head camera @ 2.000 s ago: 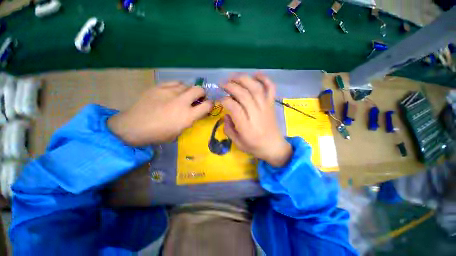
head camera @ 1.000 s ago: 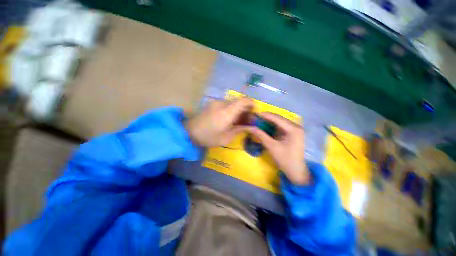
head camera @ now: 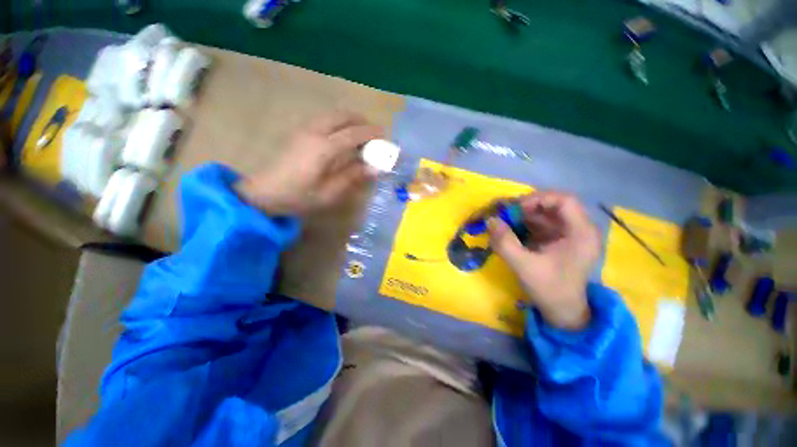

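Note:
My left hand [head camera: 310, 166], blurred, is at the left edge of the grey and yellow carton [head camera: 411, 275]. A small white piece [head camera: 380, 155], possibly a housing seen end-on, is at its fingertips. My right hand [head camera: 555, 253] is over the carton's yellow panel and pinches a small blue and green part [head camera: 509, 214], partly hidden by the fingers. A blurred battery with a tan side [head camera: 428, 182] and a blue end lies between the hands. A small green board [head camera: 466, 138] lies near the carton's back edge.
White housings [head camera: 149, 140] are piled at left. A dark pointed tool [head camera: 634, 234] lies on the right yellow panel. Blue batteries [head camera: 760, 297] and small boards lie at right. The green belt [head camera: 376, 52] across the back carries several wired assemblies.
The view has turned, bringing the housing pile further into view. My hands have moved apart, left hand leftward and now with a white piece, right hand rightward with the blue and green part.

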